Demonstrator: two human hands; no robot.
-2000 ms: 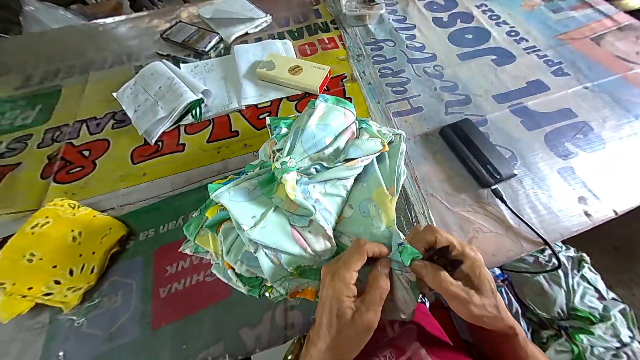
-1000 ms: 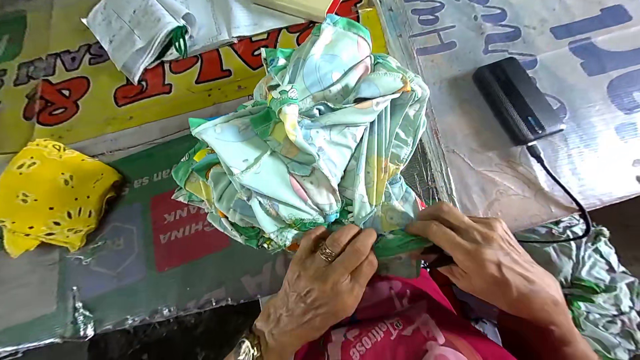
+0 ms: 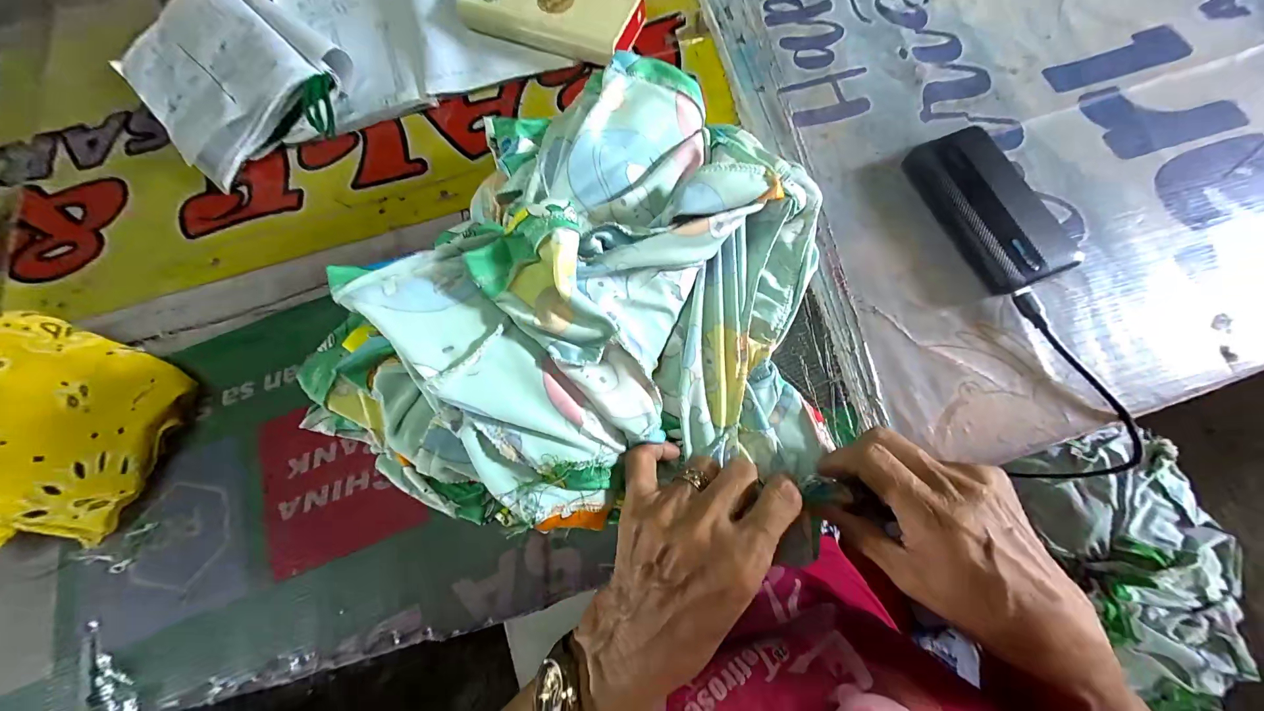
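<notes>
A bundle of light green printed fabric (image 3: 592,296) with darker green edging lies on the covered table, gathered into a knot-like band at its middle. My left hand (image 3: 691,553), with a ring and a wristwatch, presses and grips the bundle's near edge, fingers curled over the cloth. Close to its right, my right hand (image 3: 928,533) pinches the same edge between thumb and fingers; a small dark thing at its fingertips is too hidden to name. The fabric between the hands is partly covered by my fingers.
A yellow patterned cloth (image 3: 89,425) lies at the left. An open notebook (image 3: 237,89) and a cream box (image 3: 553,25) are at the back. A black power bank (image 3: 987,207) with a cable (image 3: 1096,385) sits right, above another fabric bundle (image 3: 1155,573). The table's front edge is near my hands.
My left hand has moved from pinching the cloth beside my right hand to lying over the bundle's near edge. The view has moved closer to the bundle.
</notes>
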